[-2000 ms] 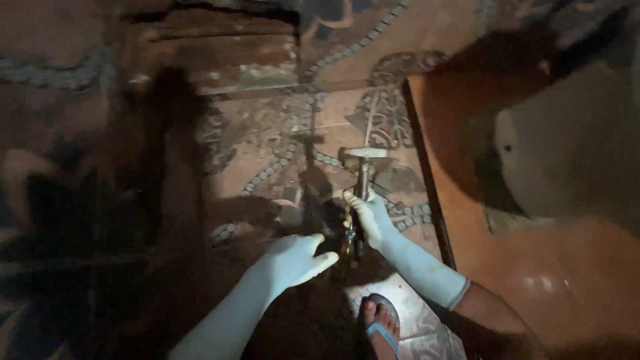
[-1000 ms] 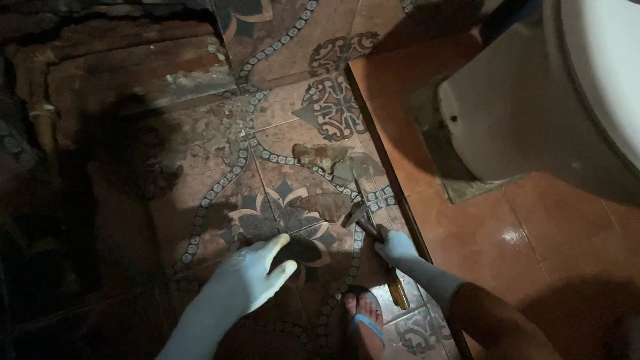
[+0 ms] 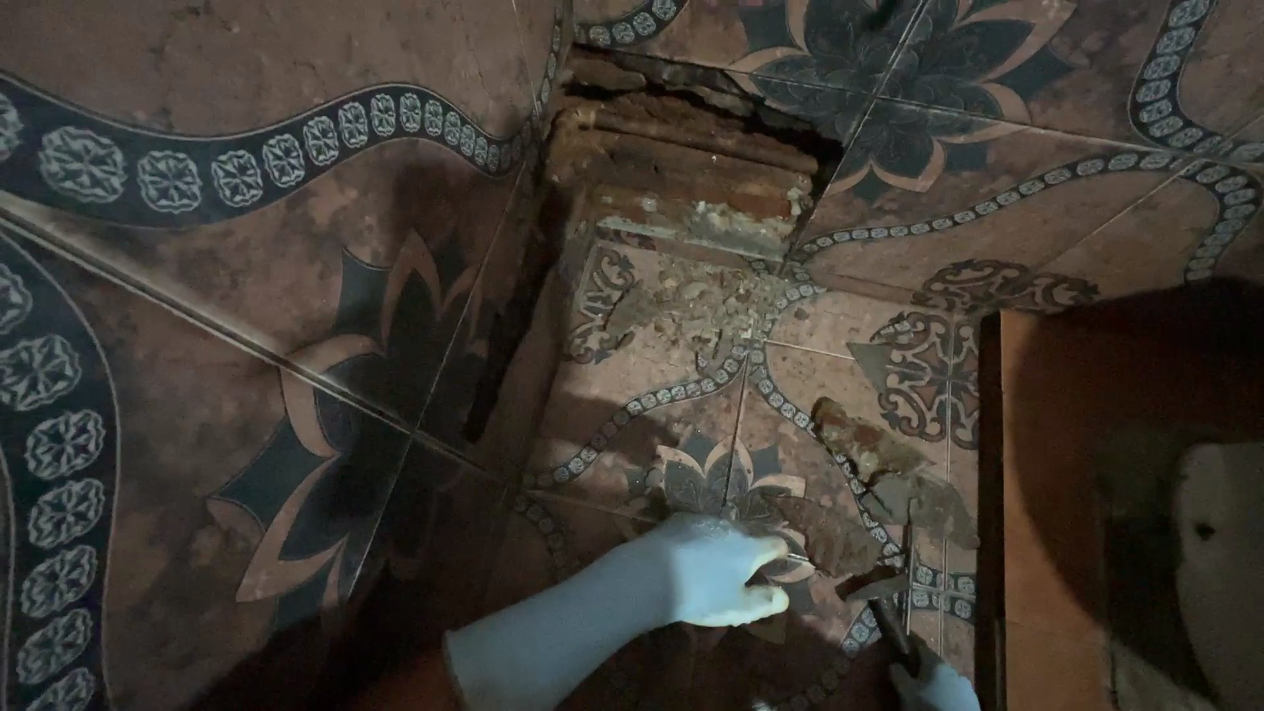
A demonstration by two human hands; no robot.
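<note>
My left hand (image 3: 726, 573), in a pale glove, hovers over the flower-patterned floor tile with thumb and fingers apart and nothing between them. At the lower edge, my right hand (image 3: 933, 681), also gloved and partly cut off, is closed around the dark handle of a hammer (image 3: 874, 590). Beside the hammer a thin metal rod (image 3: 908, 563), perhaps a chisel, points up the floor; whether my right hand also holds it cannot be told. Broken brick or mortar pieces (image 3: 864, 439) lie just above the tools, with a flat reddish piece (image 3: 825, 533) between the hands.
A broken-out recess with exposed brick (image 3: 691, 163) opens at the base of the tiled wall (image 3: 326, 247). Crumbled mortar (image 3: 701, 301) is scattered before it. On the right stand a dark raised edge (image 3: 990, 494), an orange tiled surface (image 3: 1052, 592) and a pale fixture's base (image 3: 1224, 563).
The view has shifted left and up toward the wall and recess. Two seconds ago my right hand held the tools upright; now the hammer is low over the floor. My left hand stays empty.
</note>
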